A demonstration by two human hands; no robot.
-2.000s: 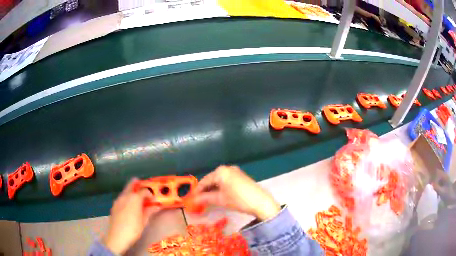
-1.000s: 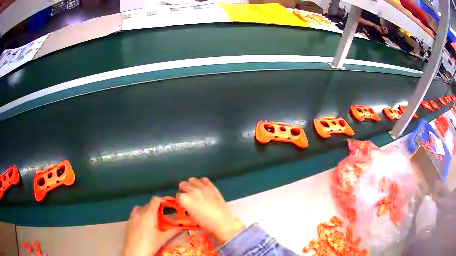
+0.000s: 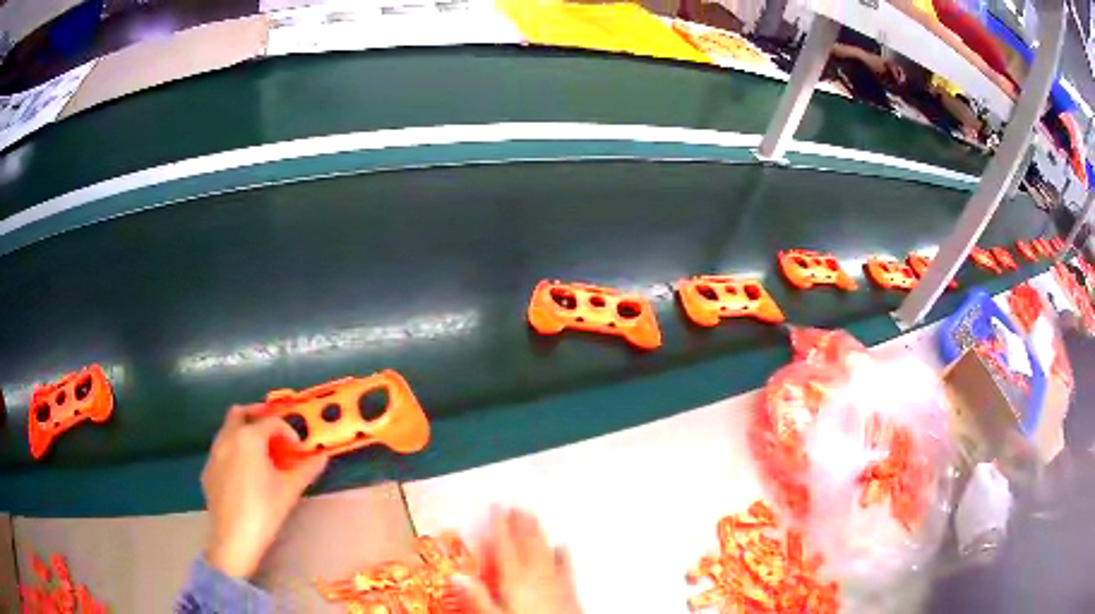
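My left hand holds an orange controller shell by its left end, over the near edge of the green conveyor belt. The shell's large dark holes face up. My right hand is at the bottom centre, blurred, at the right side of a pile of small orange inserts. Its fingers are on or just above the pile. Whether it holds an insert cannot be seen.
Several orange shells lie spaced along the belt. A clear bag of orange parts stands at right, beside another insert pile. A blue bin, an open cardboard box and a white post are farther right.
My right hand has let go of the shell and moved down to the insert pile. My left hand has moved left and up with the shell. The belt shells have shifted left in view.
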